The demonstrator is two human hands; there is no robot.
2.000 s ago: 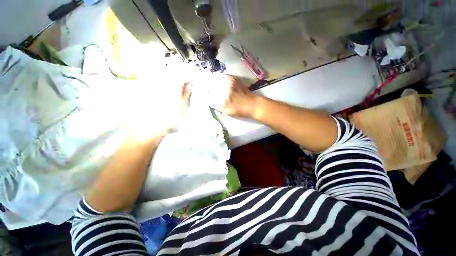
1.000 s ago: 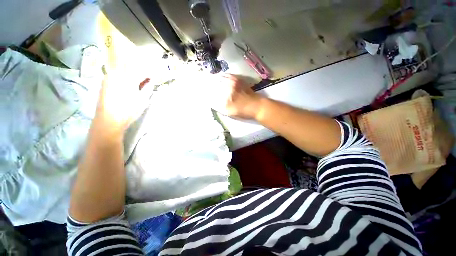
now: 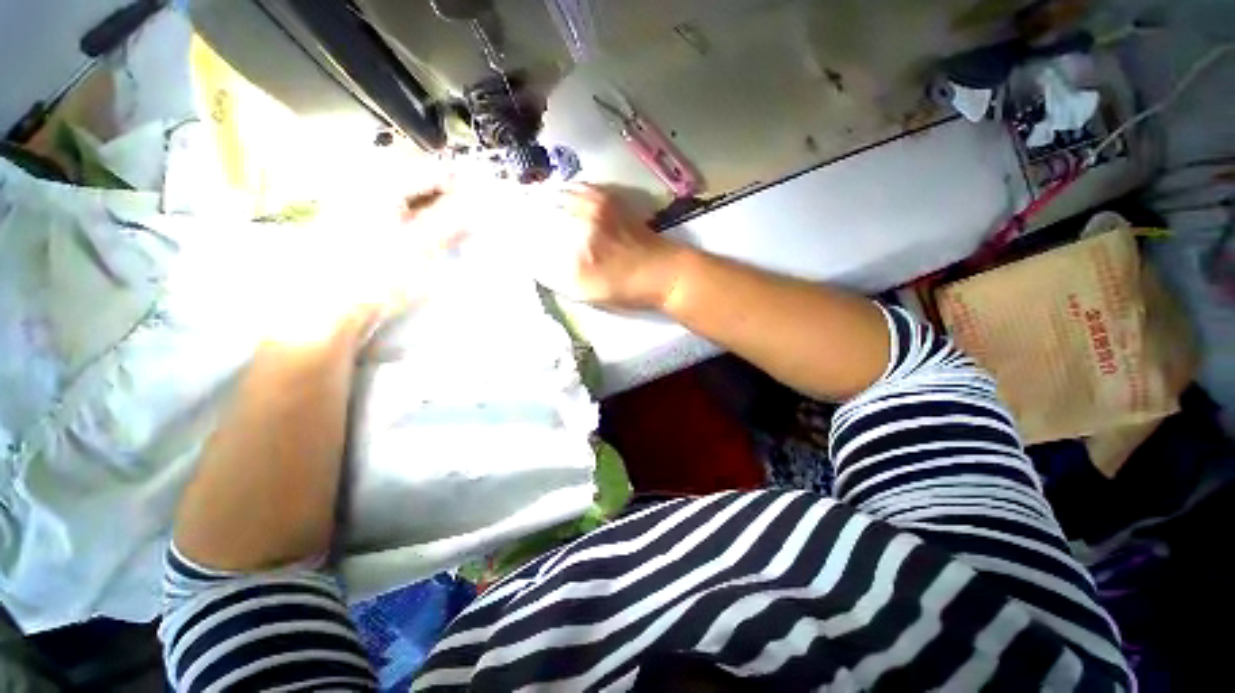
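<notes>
The pale fabric (image 3: pixel 461 433) spreads from the sewing machine bed over the table's front edge and my lap, with green floral print showing along its right edge. My right hand (image 3: pixel 596 251) is closed on the fabric just right of and in front of the presser foot (image 3: pixel 508 136). My left hand (image 3: pixel 366 271) lies on the fabric to the left of the needle area; lamp glare washes out its fingers, so its grip cannot be told. The stitching spot under the needle is also lost in glare.
Pink-handled thread snips (image 3: pixel 657 152) lie on the machine bed right of the needle. A yellow piece (image 3: pixel 224 108) is at the left. A tan paper bag (image 3: pixel 1056 339) hangs at the right. A small tray with white scraps (image 3: pixel 1063 115) sits at the table's right end.
My left hand first drew back leftward, then moved forward toward the needle area again. My right hand stays on the fabric by the presser foot. The whole view has shifted slightly.
</notes>
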